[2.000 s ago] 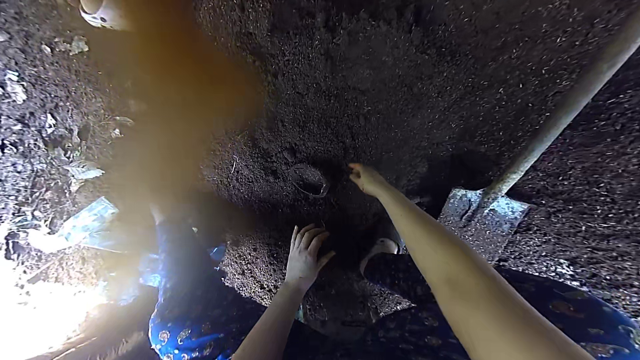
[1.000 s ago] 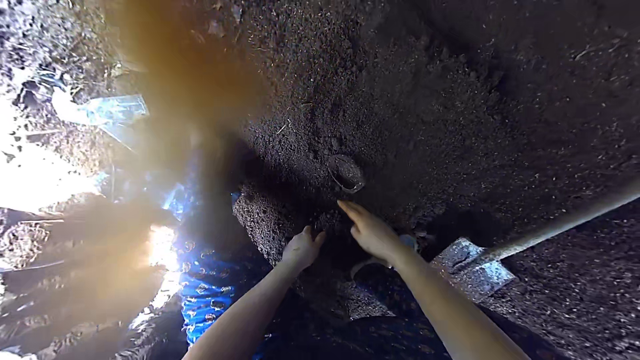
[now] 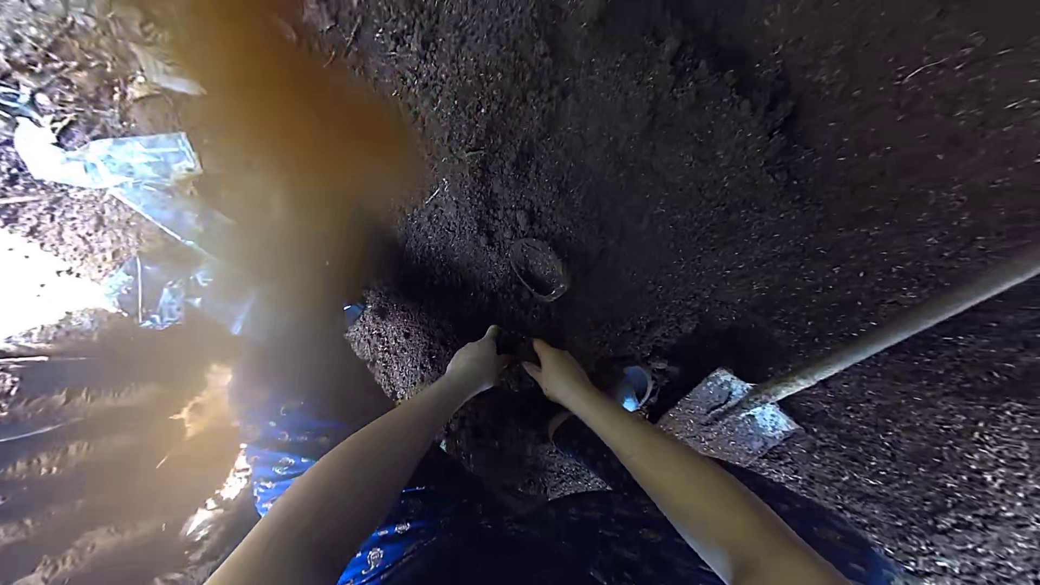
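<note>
My left hand [image 3: 478,361] and my right hand [image 3: 559,374] are close together, low over dark loose soil [image 3: 650,187]. Between their fingertips is a small dark thing, perhaps a pot or a clump of soil; shadow hides its outline and how it is held. Just above my hands, a round rim [image 3: 539,270] shows in the soil, seemingly of a small container. To the right of my right hand lies a pale cup-like thing [image 3: 634,387].
A shovel blade [image 3: 730,414] lies on the soil at the right, its long handle [image 3: 902,329] running to the right edge. Clear plastic [image 3: 146,160] lies at the upper left. A blurred orange-brown shape hides part of the left side. My knees in blue patterned cloth [image 3: 390,536] frame the work spot.
My hands have come together, where a gap was between them before. The right hand has moved down from beside the round rim. The view has shifted and turned.
</note>
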